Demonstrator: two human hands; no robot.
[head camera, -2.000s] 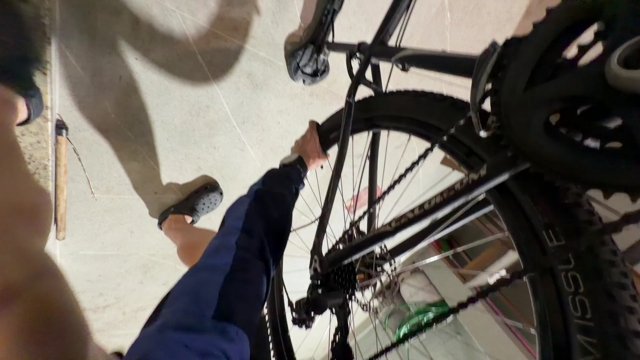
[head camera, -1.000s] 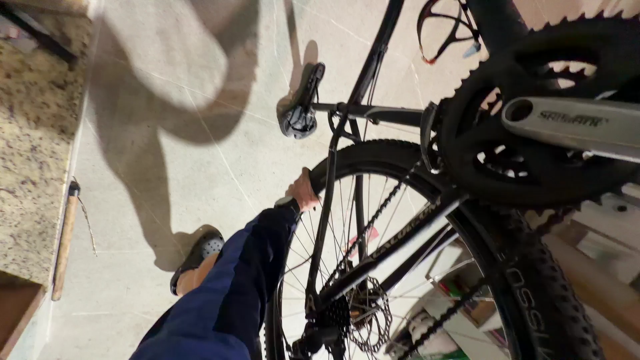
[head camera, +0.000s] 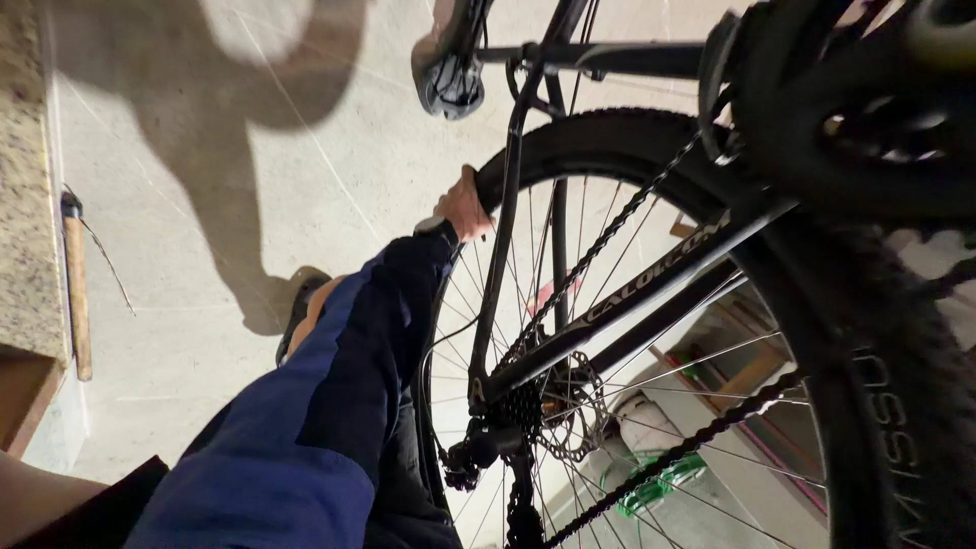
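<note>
My left hand (head camera: 463, 210) grips the knobbly tyre (head camera: 610, 130) of a bicycle's rear wheel, at the rim's left edge. A watch is on its wrist, below a blue and navy sleeve. The black frame's stay passes just right of the fingers. Lower down are the rear cassette (head camera: 522, 404), brake disc (head camera: 583, 423) and derailleur (head camera: 473, 457). A bicycle chain (head camera: 610, 229) runs from the cassette to the large chainring (head camera: 793, 152) at upper right, which looks blurred. The saddle (head camera: 451, 84) is at the top centre, against the floor. My right hand is out of view.
A wooden-handled tool (head camera: 76, 290) lies beside a granite edge (head camera: 23, 191) at the left. My foot in a dark clog (head camera: 293, 313) stands on the pale floor. Behind the spokes are shelves (head camera: 747, 374) and a green bundle (head camera: 663, 476). A shadow covers part of the floor.
The silver crank arm, plain over the chainring one second ago, is no longer seen there. My left hand stays on the tyre throughout. The view has shifted.
</note>
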